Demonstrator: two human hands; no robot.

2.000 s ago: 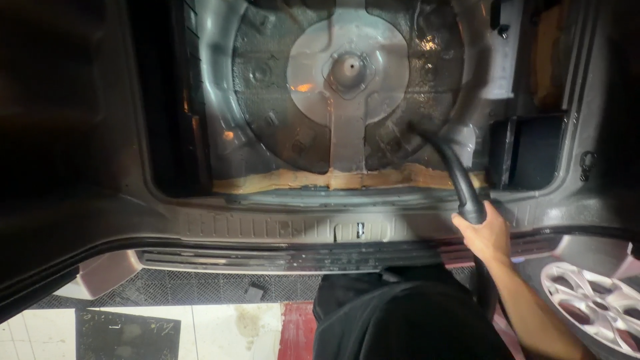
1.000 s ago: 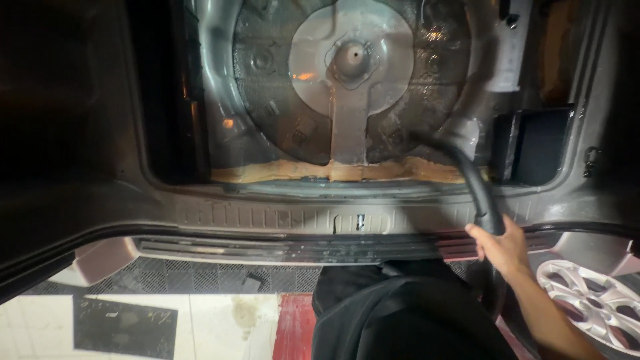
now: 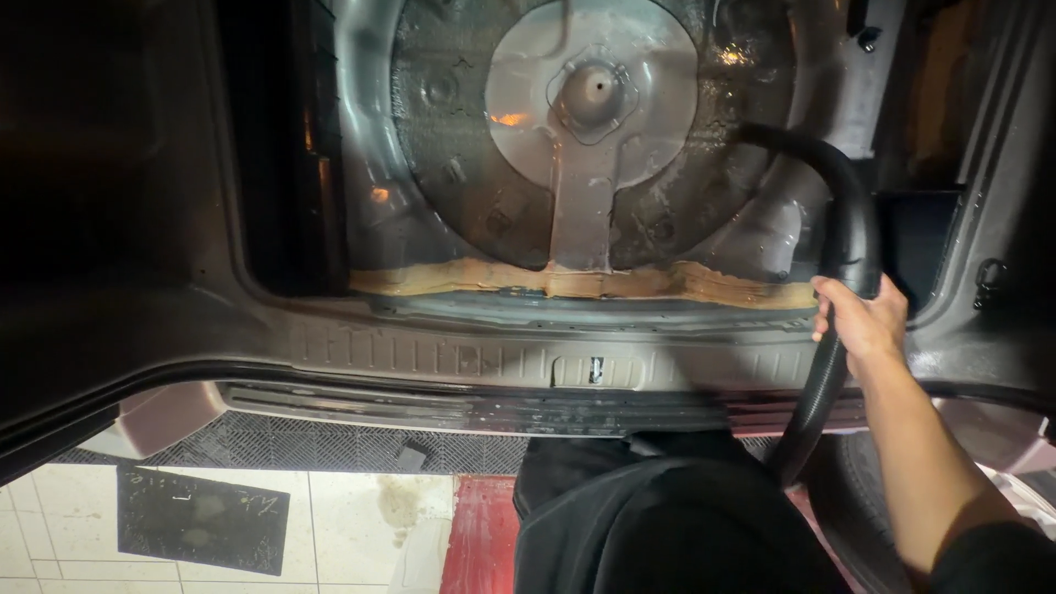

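My right hand (image 3: 868,320) grips a curved black vacuum wand (image 3: 854,206) whose lower end joins a ribbed hose (image 3: 813,404). The wand arches up and to the left, and its dark tip lies over the right side of the round spare-wheel well (image 3: 462,165) in a car's boot. A pale disc with a raised centre mount (image 3: 596,89) sits in the middle of the well. Wet-looking, shiny patches show on the metal. Below the well runs a tan strip (image 3: 495,279) along the boot's rear edge. My left hand is out of view.
The boot sill trim with its latch (image 3: 596,371) and the bumper (image 3: 396,410) lie between the well and my body. A dark side compartment (image 3: 916,247) is at the right. Below are a black mat (image 3: 202,518) on white tiles and a tyre (image 3: 850,495).
The wand's tip has stayed over the right side of the well, while my right hand has moved slightly rightward. The view has shifted, and the silver wheel at lower right is now mostly hidden.
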